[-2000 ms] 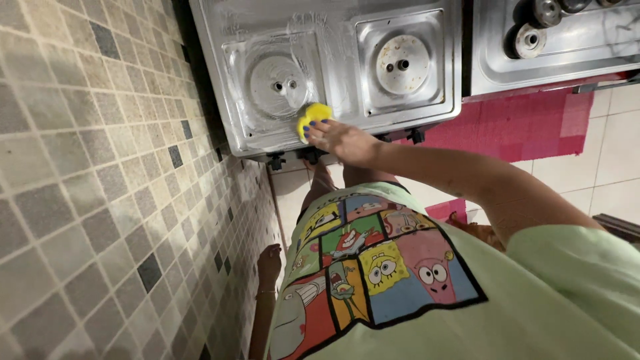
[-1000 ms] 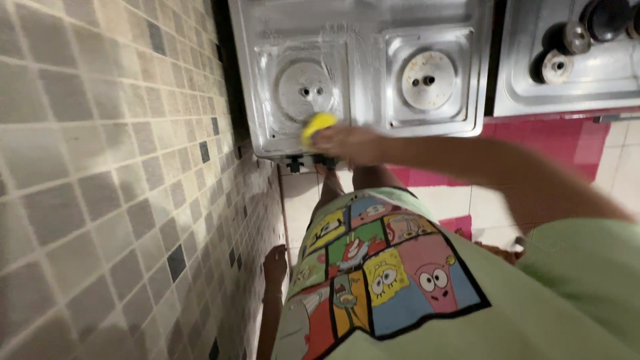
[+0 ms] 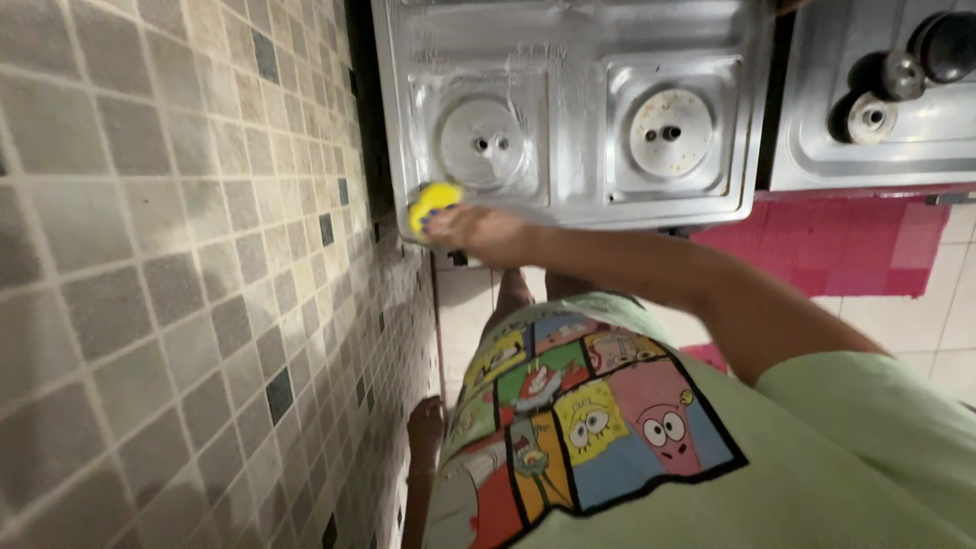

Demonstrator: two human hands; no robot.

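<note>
My right hand (image 3: 488, 232) grips a yellow sponge (image 3: 438, 204) against the front left corner of a stainless steel gas stove top (image 3: 576, 152). Whitish streaks of suds lie around the left burner recess (image 3: 484, 143). Brownish spots mark the round plate of the right burner (image 3: 671, 133). Both burners show bare, without caps. My left hand (image 3: 425, 415) hangs low beside my body near the tiled wall, away from the stove; its fingers are too dim to read.
A tiled wall (image 3: 183, 252) runs close along the left. To the right, a steel surface (image 3: 831, 156) holds a burner part (image 3: 871, 118) and other dark round parts. A pink mat (image 3: 839, 244) lies on the tiled floor beyond my right arm.
My right hand has moved left along the stove's front edge with the sponge, from below the left burner to the front left corner. My left hand stays low by the wall.
</note>
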